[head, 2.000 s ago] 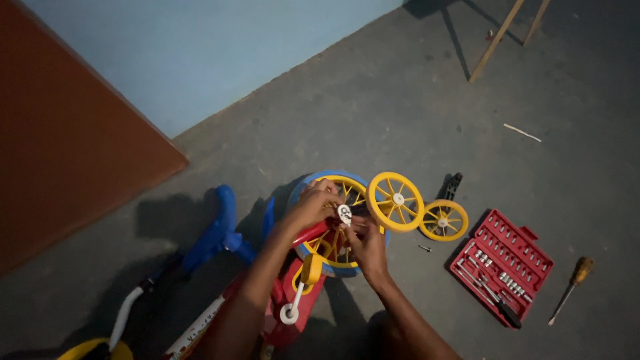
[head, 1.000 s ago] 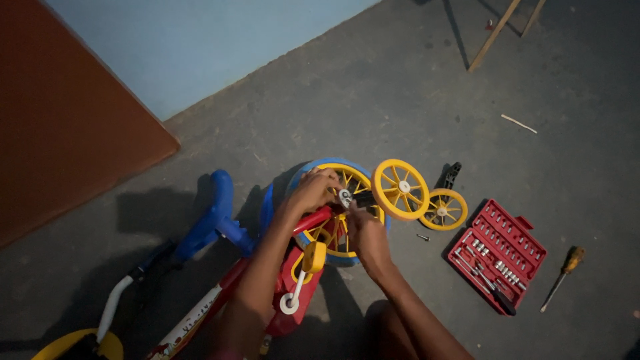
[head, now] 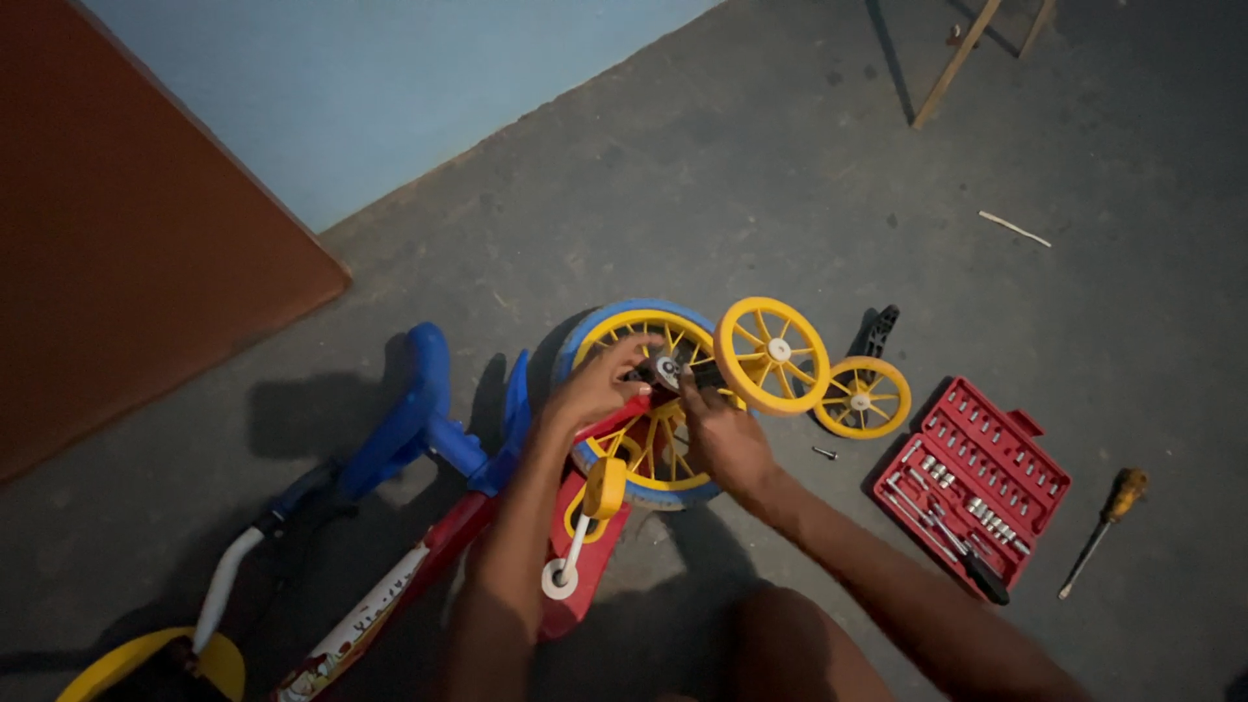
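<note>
A child's bicycle with a red frame (head: 448,551) lies on its side on the floor. At the hub of its blue-rimmed rear wheel (head: 639,310), my left hand (head: 606,382) has its fingers around a round metal part (head: 668,370). From the right, my right hand (head: 723,434) presses its fingers to the same part and a black bracket beside it. A yellow training wheel (head: 778,351) stands out from that bracket. The yellow pedal (head: 605,487) and white crank (head: 577,546) are below the hands. Whether a small fastener sits between the fingers is hidden.
A second training wheel (head: 860,400) with a black bracket (head: 879,331) lies to the right, near a bolt (head: 825,452). Farther right are an open red socket set (head: 975,487) and a screwdriver (head: 1111,522). Wooden legs (head: 955,68) stand at the top; a blue wall (head: 390,88) rises behind.
The fingers of my left hand have spread somewhat at the hub, and more of the round metal part shows between my hands. The loose wheel, bolt and tools have stayed put.
</note>
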